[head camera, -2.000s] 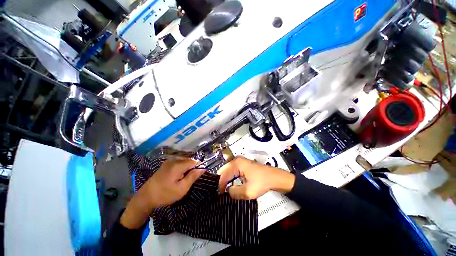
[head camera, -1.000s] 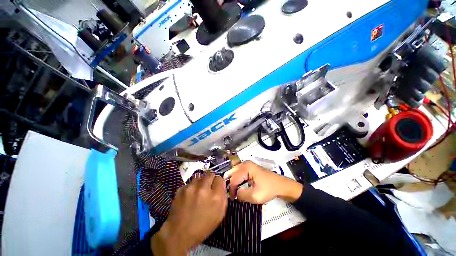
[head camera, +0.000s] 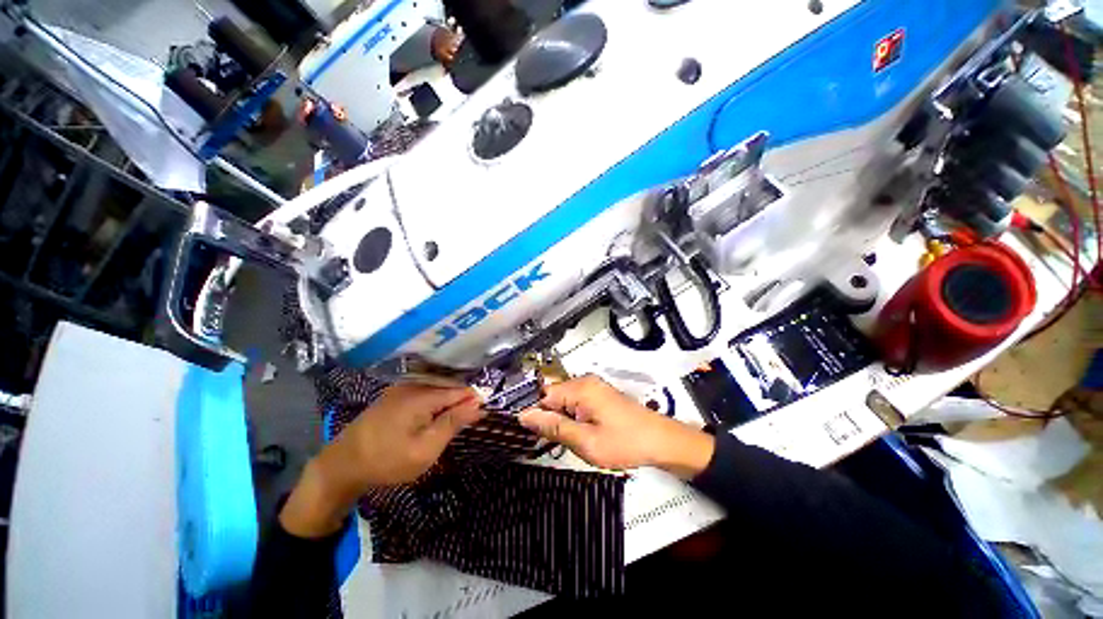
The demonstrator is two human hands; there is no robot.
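A dark striped knit fabric (head camera: pixel 532 522) lies on the white machine table in front of the needle area, its straight end towards me. More of it runs left under the machine head. My left hand (head camera: pixel 405 438) pinches the fabric edge at the left of the presser foot area (head camera: pixel 514 391). My right hand (head camera: pixel 605 423) pinches the fabric edge just right of the foot, fingertips close to the metal parts. The white and blue JACK sewing machine (head camera: pixel 484 296) stands over the work. The needle tips are too small to make out.
Black scissor handles (head camera: pixel 689 317) rest by the machine. A lit smartphone (head camera: pixel 804 357) and a red cylinder (head camera: pixel 956 302) stand to the right. Dark clustered knobs (head camera: pixel 998 151) are at the machine's right end. A light-blue padded thing (head camera: pixel 215 478) is at left. Red threads hang far right.
My left hand has moved back left from beside my right hand, uncovering the striped fabric. My right hand's fingers now reach to the edge by the foot. The camera view has shifted slightly.
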